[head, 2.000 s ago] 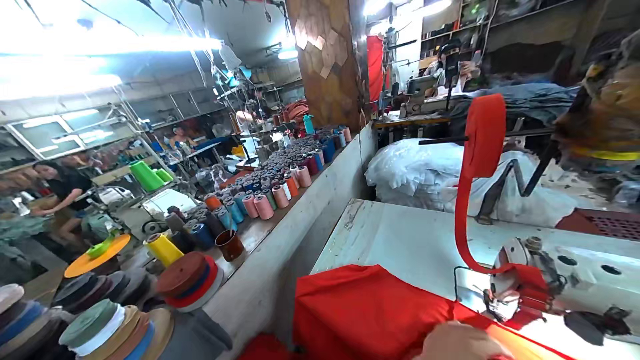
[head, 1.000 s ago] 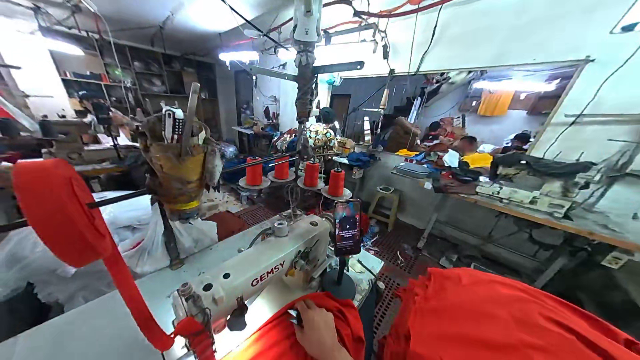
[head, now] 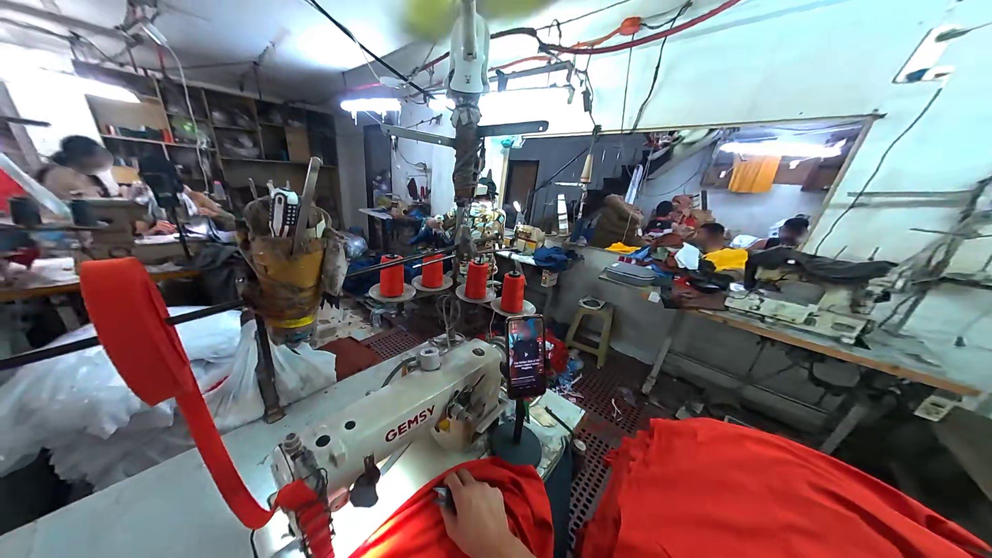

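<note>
My right hand (head: 477,515) rests on red fabric (head: 521,484) to the right of the needle end of a white Gemsy industrial sewing machine (head: 411,422). Its fingers close around a small grey metal tool (head: 443,498), mostly hidden by the hand. My left hand is out of view. A roll of red fabric tape (head: 132,329) hangs on a black rod at the left, and its strip runs down to the machine's presser area. A large heap of red fabric (head: 763,496) lies at the lower right. Behind the machine stand cones of red thread (head: 477,280).
A phone (head: 526,356) stands on a round-based holder just beyond the fabric. A taped tool container (head: 288,267) and white plastic bags (head: 116,372) are at the left. Another sewing table (head: 852,353) and a stool (head: 590,329) stand farther back. People sit at work in the background.
The view has swung far to the right since the oldest frame. Over the last second, my right hand has stayed on the red fabric with the small tool in its fingers.
</note>
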